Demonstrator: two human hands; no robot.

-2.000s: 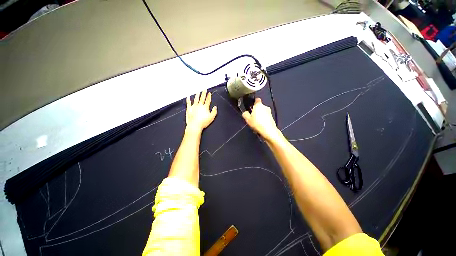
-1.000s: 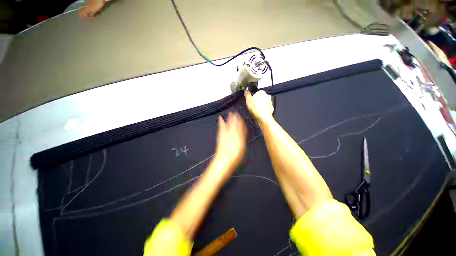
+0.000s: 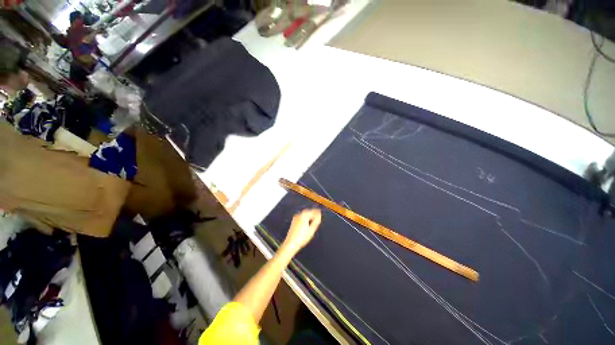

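Observation:
The chalk-marked dark fabric stack (image 3: 431, 202) lies on the white table, with "24" chalked near its rolled or gathered far edge. A long orange-brown wooden ruler (image 3: 381, 230) lies slantwise across it. My left hand (image 3: 305, 226) is over the stack's near left part, just on the near side of the ruler's left end. Its fingers are curled; whether anything is inside them is hidden. A blurred grey and dark shape (image 3: 597, 176), possibly the cutting machine, is cut off at the right edge. My right hand is out of view.
A loose black fabric heap (image 3: 212, 91) lies at the table's left end. Beige cloth (image 3: 472, 47) covers the far side. A thin brown strip (image 3: 259, 176) lies on the white table. Shelves with rolls and scraps (image 3: 195, 269) are below left. A person (image 3: 13, 74) is at the far left.
The view has swung left, bringing the ruler and black heap into sight and the shears out. My left hand has left the cutter's area for the stack's left end. My right hand has left view.

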